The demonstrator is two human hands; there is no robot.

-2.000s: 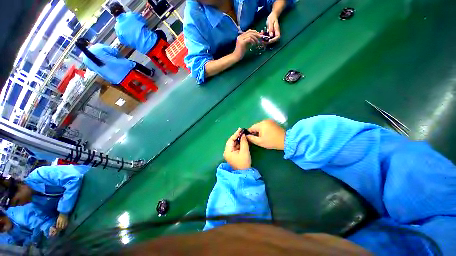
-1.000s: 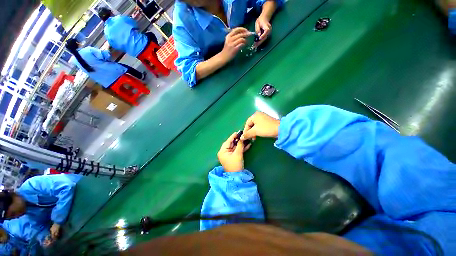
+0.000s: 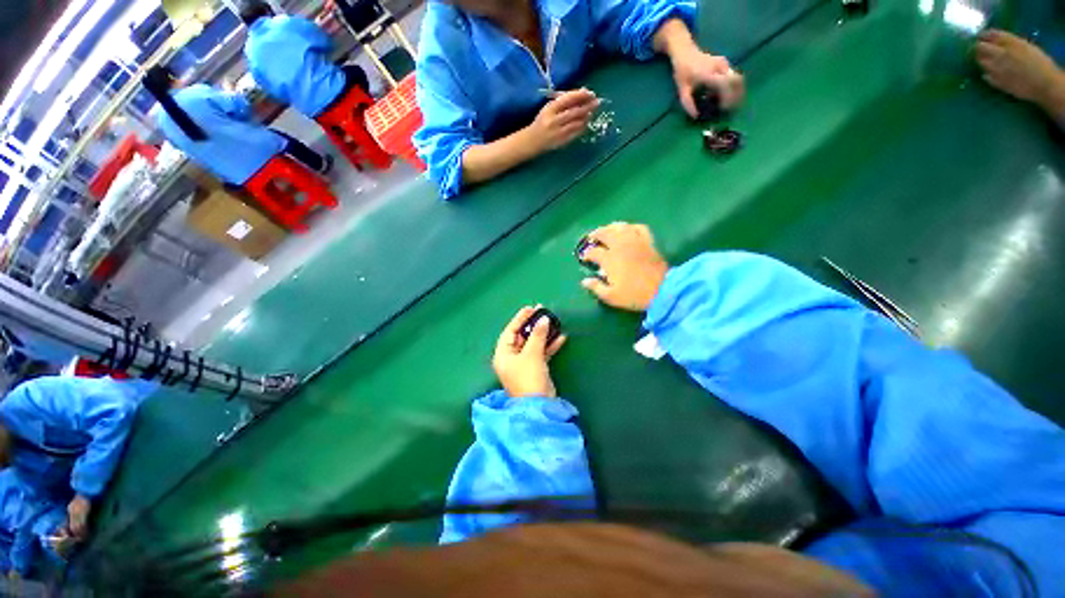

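Note:
My left hand (image 3: 528, 356) holds a dark rounded unit (image 3: 538, 324) between thumb and fingers, just above the green surface (image 3: 403, 409). My right hand (image 3: 628, 268) is apart from it, further forward and to the right, with its fingers around a second dark unit (image 3: 587, 249) at the belt. My fingers partly cover both units. A small white piece (image 3: 649, 345) lies by my right cuff.
Thin silver tweezers (image 3: 870, 297) lie to the right. Another dark unit (image 3: 722, 141) lies ahead, near the opposite worker's hand (image 3: 709, 84). Small pale pieces (image 3: 600, 122) lie by that worker. Another person's hand (image 3: 1020, 64) is at the upper right.
My hands have moved apart; the right reached forward to a second dark unit. The opposite worker's hand moved across the seam. Units on the belt shifted, and a hand came in at the upper right.

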